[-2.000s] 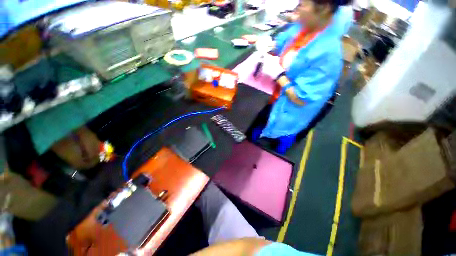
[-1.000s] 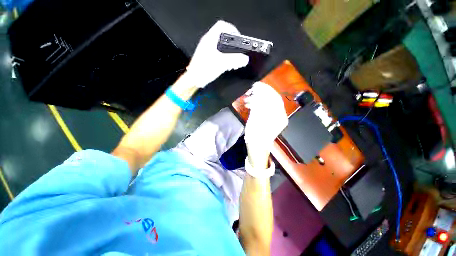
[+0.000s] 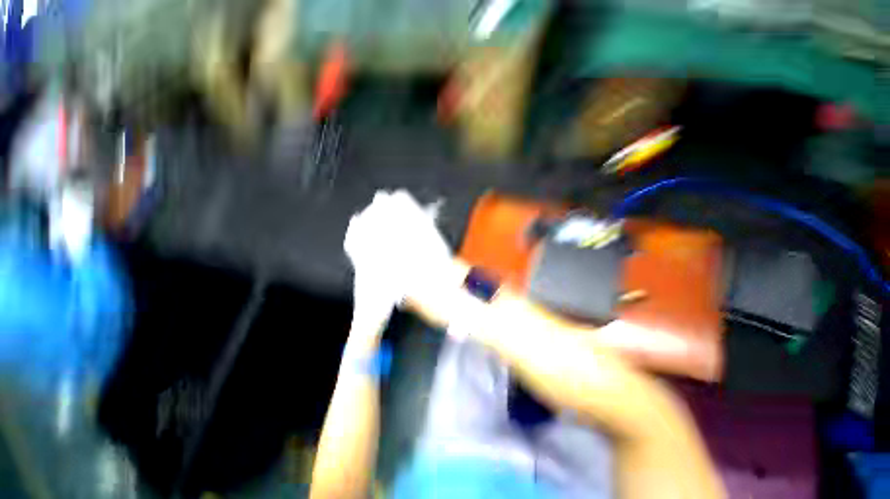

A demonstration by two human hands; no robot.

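The view is strongly blurred. My left hand and my right hand, both white-gloved, are close together above the dark bench, left of the orange test fixture. Their fingers merge in the blur, and I cannot tell whether they hold anything. A flat dark set-top box lies on the fixture against the connectors at its far edge. My right forearm crosses in front of the board's near left part.
Another dark box lies right of the fixture, near a remote control. A blue cable curves behind them. A dark pink tray is at lower right. A person in blue is at far left. Red and yellow plugs lie behind the fixture.
The view has swung round. My hands, apart a second ago, are now together. The box then held in my left hand no longer shows. The box on the fixture remains there.
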